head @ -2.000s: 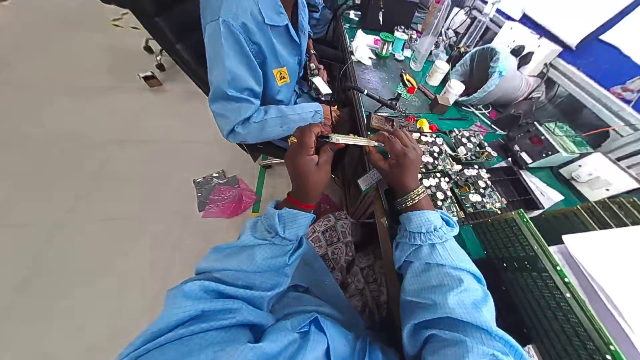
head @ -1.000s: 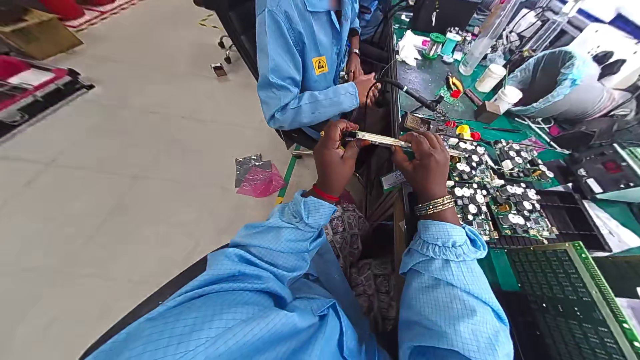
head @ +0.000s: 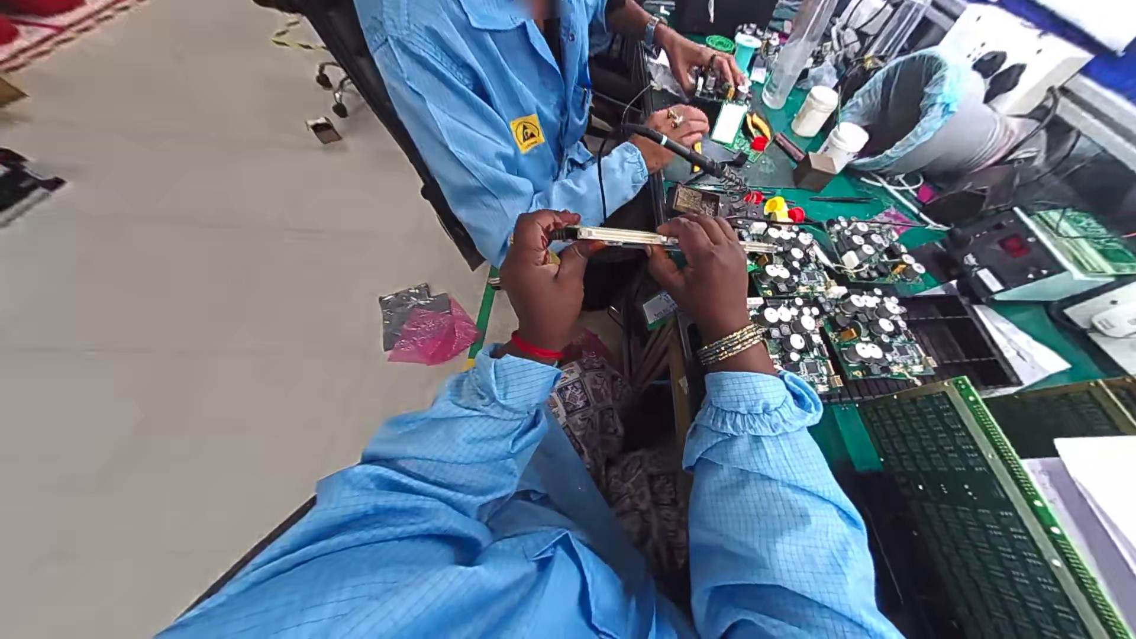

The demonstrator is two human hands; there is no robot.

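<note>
A narrow, pale strip-like part point(head: 624, 236), seen edge-on, spans the gap between my hands in front of the bench edge. My left hand point(head: 546, 275) grips its dark left end between thumb and fingers. Toward the other end, my right hand point(head: 706, 271) pinches it, and a thin piece shows beyond those fingers. Whether it is a circuit board or a connector strip, I cannot tell. Populated circuit boards point(head: 874, 333) with white round components lie on the bench just right of my right hand.
A co-worker's sleeve point(head: 453, 115) is close beyond my left hand, with their hand point(head: 674, 133) near a cabled tool point(head: 683, 153). A lined bin point(head: 941, 111), white bottles point(head: 815, 111) and large green circuit boards point(head: 976, 479) occupy the bench. Plastic bags point(head: 430, 328) lie on the floor.
The co-worker's hands, together in front of their body a second ago, are now over the bench by the cabled tool. My hands keep their hold on the strip. The view has shifted.
</note>
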